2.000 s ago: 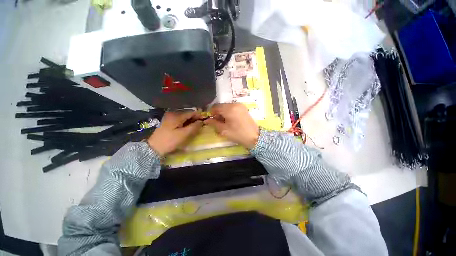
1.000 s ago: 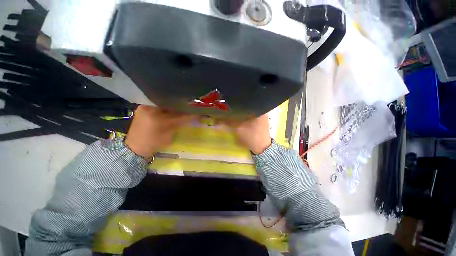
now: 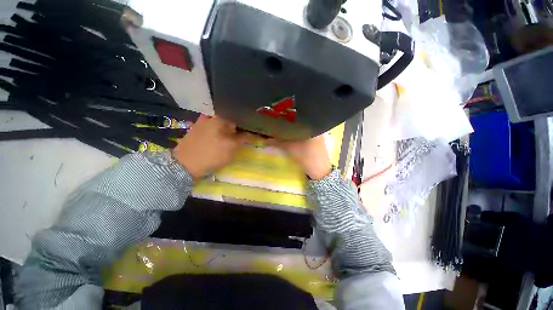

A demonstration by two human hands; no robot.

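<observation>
The sewing machine's dark grey head cover [image 3: 285, 66] with a red logo fills the upper middle. My left hand [image 3: 209, 145] and my right hand [image 3: 308, 156] are bare and sit at its lower edge, one on each side of the yellow-taped plate [image 3: 261, 166]. The fingertips of both hands are hidden or blurred under the head. A small dark piece shows between them, but I cannot tell whether either hand grips it. A pile of black webbing straps [image 3: 236, 224] lies flat between my forearms and the plate.
Black straps [image 3: 67, 66] with silver rings fan out at left. At right are a red-orange cord [image 3: 377, 174], a clear bag of metal hardware [image 3: 418, 169], a crumpled white plastic sheet [image 3: 430, 91], a long black bundle [image 3: 450, 212], a blue bin [image 3: 498, 148] and a grey screen [image 3: 530, 85].
Since two seconds ago the view has moved closer to the machine head and tilted. My hands remain at the head's lower edge; the right fingers, visible earlier, are now largely hidden.
</observation>
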